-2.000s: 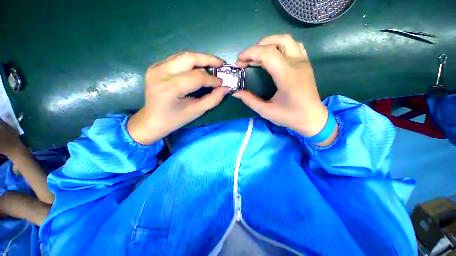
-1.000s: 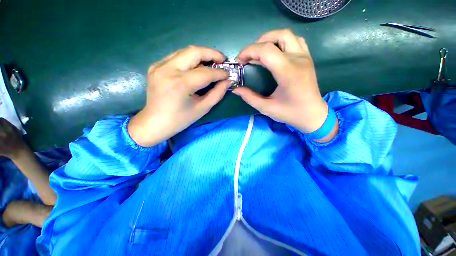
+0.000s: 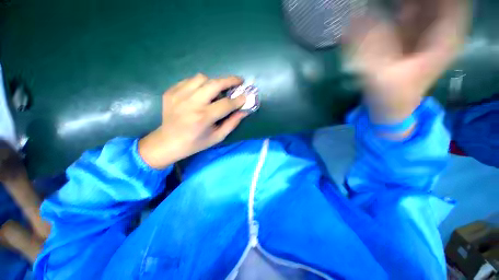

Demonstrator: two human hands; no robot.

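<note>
My left hand (image 3: 194, 115) holds the small shiny silver watch case (image 3: 251, 99) between thumb and fingers, just above the green bench. The case's inside looks white and bright; its left part is hidden by the fingers. My right hand (image 3: 402, 60) is off the case, at the upper right, strongly blurred, with a blue band on the wrist. Whether it holds anything cannot be made out.
A round dotted metal plate (image 3: 319, 21) lies at the top, beside my right hand. A small dark-and-silver unit (image 3: 21, 97) lies at the far left by a white sheet (image 3: 6, 112). A blurred binder clip (image 3: 456, 85) is at right. Another person's arms (image 3: 23, 199) show lower left; a cardboard box (image 3: 471, 249) is lower right.
My right hand has let go of the case and moved up and to the right. My left hand still holds the case, now slightly lower and tilted. The view has shifted slightly.
</note>
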